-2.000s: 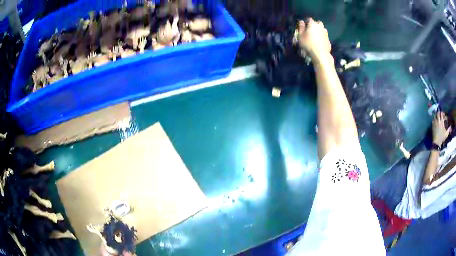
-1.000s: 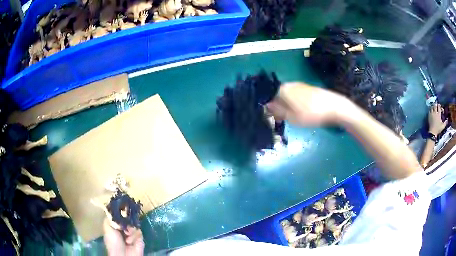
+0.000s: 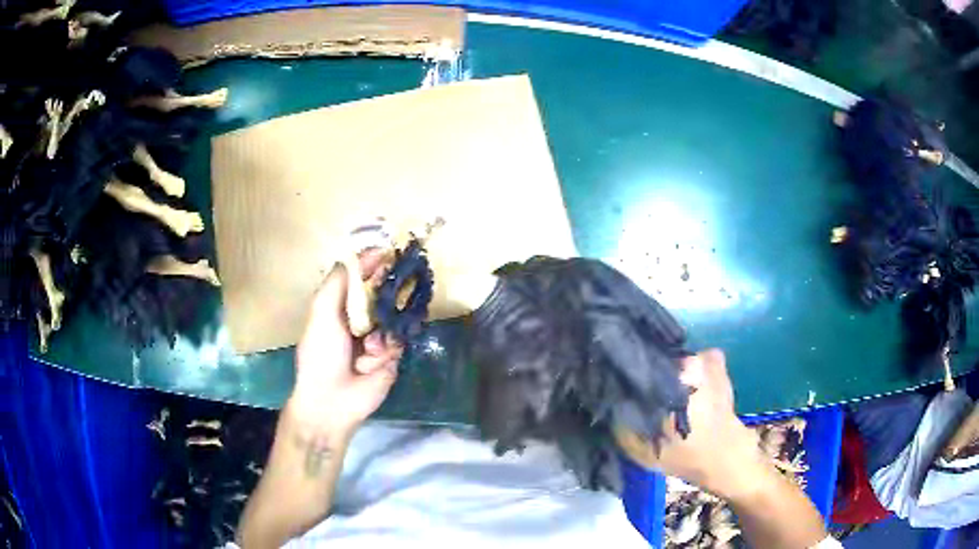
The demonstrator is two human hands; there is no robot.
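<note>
My left hand [image 3: 349, 354] holds a small upper body part [image 3: 404, 295] with beige limbs and a dark ragged edge around a round opening, over the near edge of the cardboard sheet [image 3: 290, 193]. My right hand [image 3: 698, 429] holds a large black feathery part [image 3: 585, 359] above the table's near edge, right of my left hand. The black part hides some of my right fingers. The two parts are apart. A whitish glue dish [image 3: 368, 233] shows partly on the cardboard behind my left fingers.
Joined figures [image 3: 118, 204] with beige limbs are heaped at left. Loose black parts [image 3: 896, 204] lie at right. A cardboard strip [image 3: 311, 32] lies behind the mat. A blue bin [image 3: 821, 461] of beige parts stands below the edge, lower right, near a seated person's clothing [image 3: 918, 450].
My right hand has brought the black feathery part from the table's right side to beside my left hand. The view has turned down, and my left hand still holds the small body part.
</note>
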